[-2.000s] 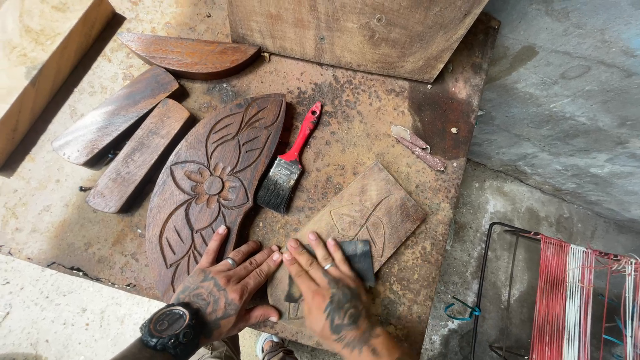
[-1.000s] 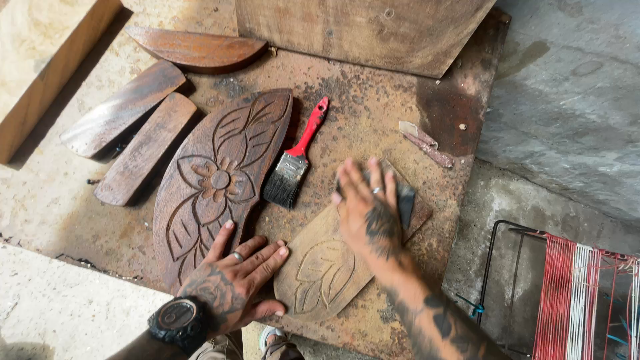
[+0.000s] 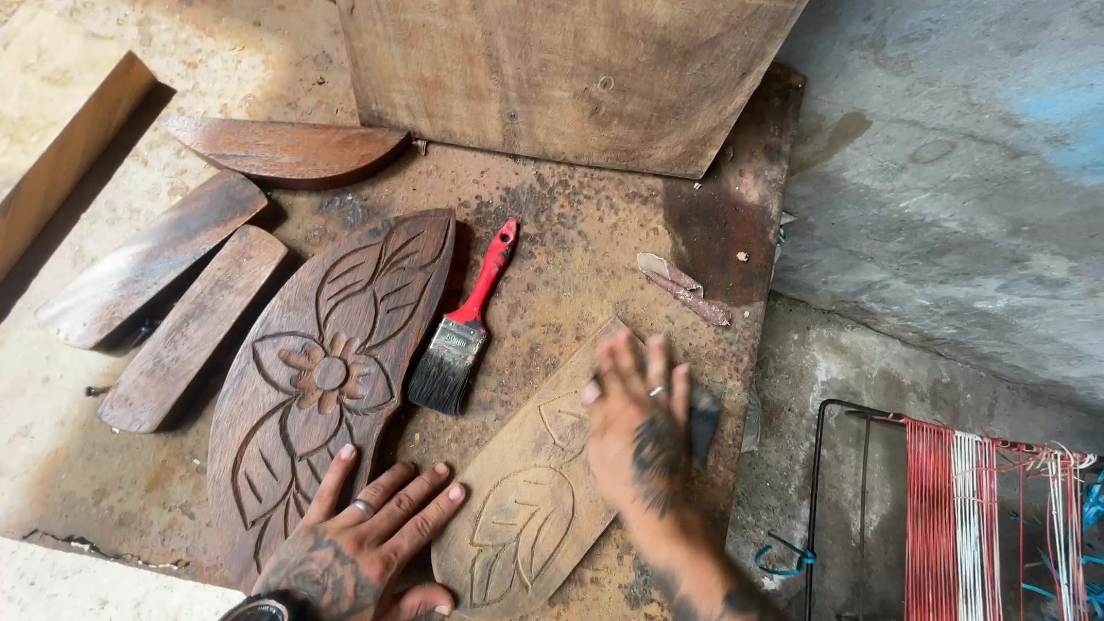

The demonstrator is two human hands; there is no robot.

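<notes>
A pale wooden panel with carved leaves (image 3: 517, 509) lies slanted on the worn tabletop. Over its upper end my right hand (image 3: 642, 414) presses flat, slightly blurred, on a dark sheet of sandpaper (image 3: 704, 424) that shows beyond the fingers at the right. My left hand (image 3: 371, 535) has its fingers spread, the fingertips on the lower edge of a dark carved wooden panel with a flower (image 3: 330, 373) and near the pale panel's left edge; it grasps nothing. A paintbrush with a red handle (image 3: 485, 280) lies between the two panels, bristles toward me.
Two plain rounded wood pieces (image 3: 159, 259) (image 3: 197, 332) and a curved wood piece (image 3: 293, 151) lie at the left. A large wooden board (image 3: 561, 78) is at the back. Crumpled sandpaper (image 3: 684, 289) lies near the right edge. A corded metal frame (image 3: 957, 500) stands beyond the table.
My right hand has moved from the pale panel's lower part to its upper end, taking the dark sheet along. The left hand has stayed beside the dark carved panel.
</notes>
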